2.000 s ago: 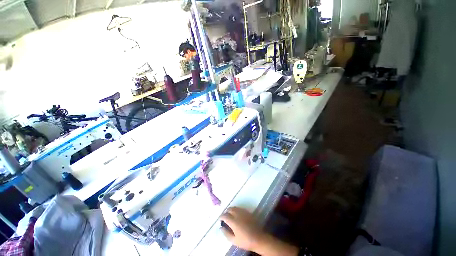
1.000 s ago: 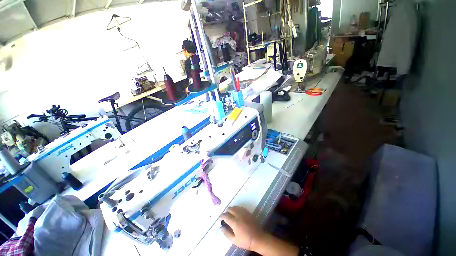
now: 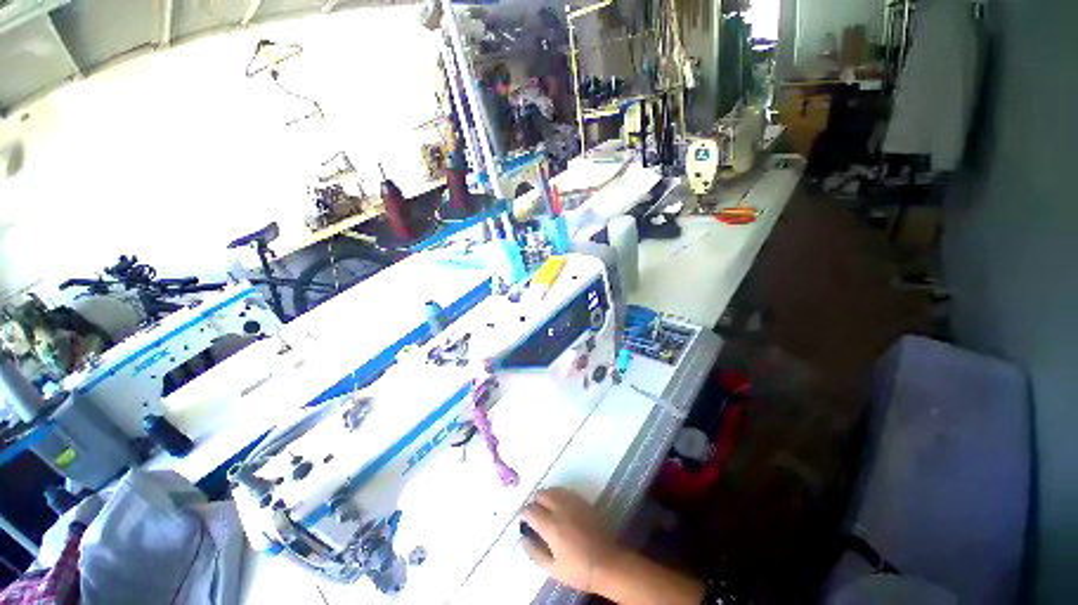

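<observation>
The white Jack sewing machine [image 3: 437, 431] stands on the white table, its needle area [image 3: 384, 555] at the lower left end of the head. My right hand [image 3: 565, 541] rests at the table's front edge, right of the needle area, fingers curled on a small dark item [image 3: 527, 532], too small to identify. My left hand is not in view. A twisted pink tie [image 3: 494, 440] hangs from the machine arm. No fabric shows under the needle.
A grey garment with red checked cloth [image 3: 160, 538] is heaped left. An accessory tray [image 3: 662, 339] sits in the table at right. A red crate [image 3: 707, 455] is below. A lilac-grey bench [image 3: 946, 473] stands right. Another Jack machine [image 3: 154, 366] stands behind.
The view has shifted slightly. My right hand stays in place. The person in the background is no longer clearly visible behind the thread cones.
</observation>
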